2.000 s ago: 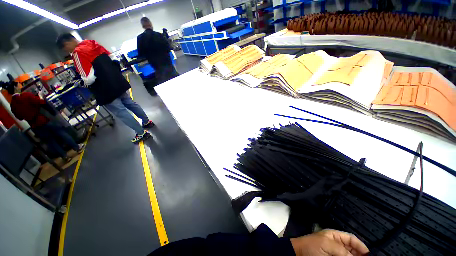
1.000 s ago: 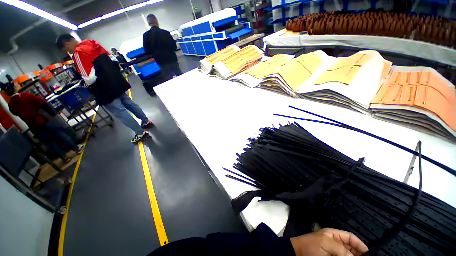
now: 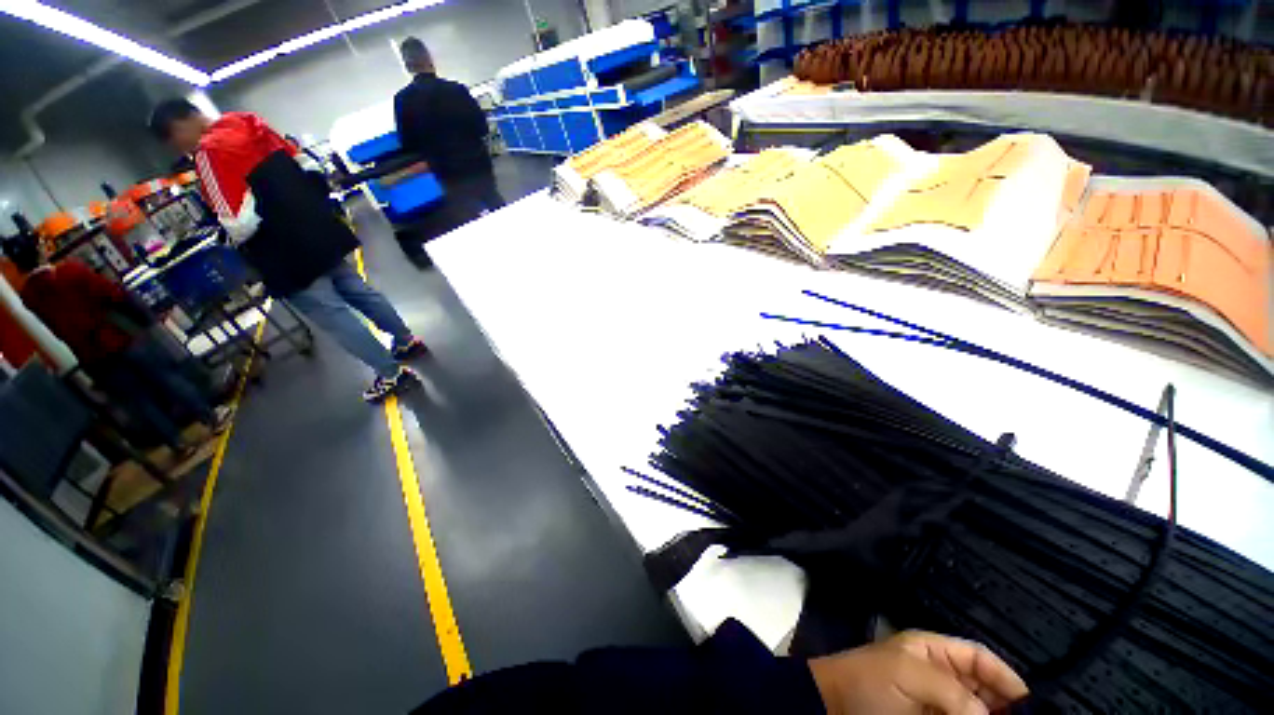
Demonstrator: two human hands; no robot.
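Observation:
My left hand is at the bottom edge, partly cut off, with fingers bent. Its fingertips pinch a thin black strap, which curves up to the right over the strap bundle; the grip itself is partly hidden. The wide bundle of black strips lies across the white table. A soft black band drapes over its left part and hangs at the table edge. A white cloth or paper lies beside the band, partly behind my dark sleeve. My right hand is out of the picture.
Two thin separate straps lie beyond the bundle. Stacks of sheets with orange pieces line the white table's back. A grey floor aisle with yellow lines is at the left. Several people stand there, one in a red and black jacket.
The view has shifted very slightly. The curved strap's upper part has moved a little. My left hand stays almost in place. The person in dark clothes has moved a little in the aisle.

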